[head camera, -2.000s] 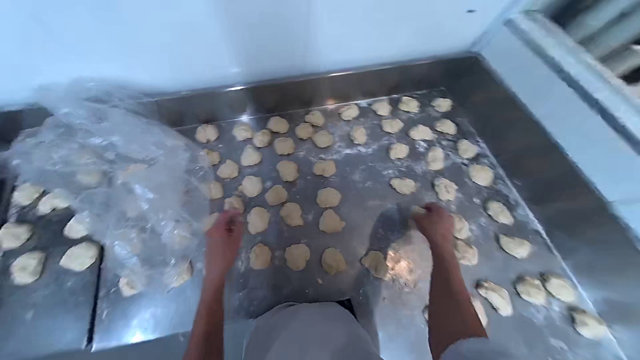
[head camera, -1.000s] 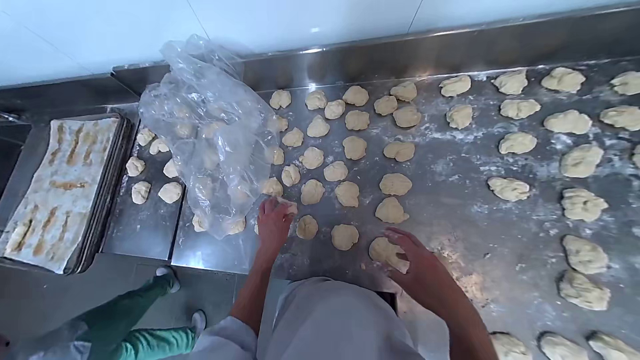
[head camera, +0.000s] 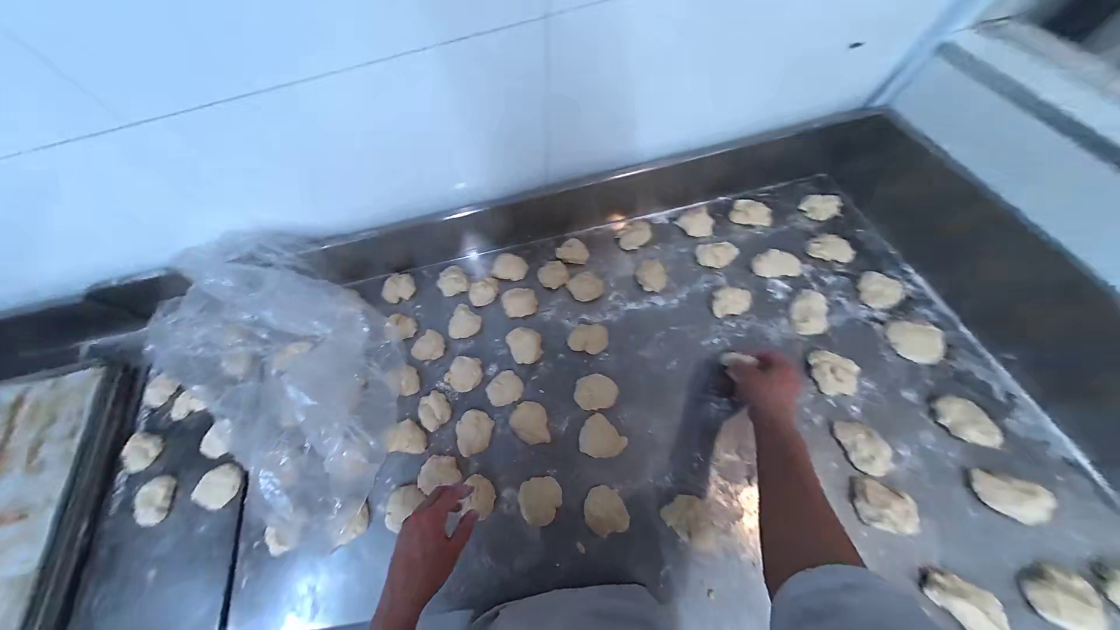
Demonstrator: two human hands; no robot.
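My right hand (head camera: 766,381) is closed on a flattened dough piece (head camera: 738,360), held over the floured steel worktop (head camera: 661,367) right of centre. Near the front edge my left hand (head camera: 430,542) has its fingers apart, close beside a dough piece (head camera: 479,499); whether it touches that piece is hard to tell. Rows of pale dough pieces lie on the steel, smaller and rounder on the left, larger and flatter on the right, such as one dough piece (head camera: 916,341). A crumpled clear plastic sheet (head camera: 280,376) covers several pieces at the left.
A baking tray with stained lining paper (head camera: 44,455) stands at the far left. A raised steel edge (head camera: 542,203) runs along the back below the white wall, and a wide steel border (head camera: 980,227) bounds the right side. A seam crosses the worktop at the left.
My right hand has moved from a dough piece near the front edge to farther back, with a piece in it. My left hand has left the piece it touched. The view has turned right.
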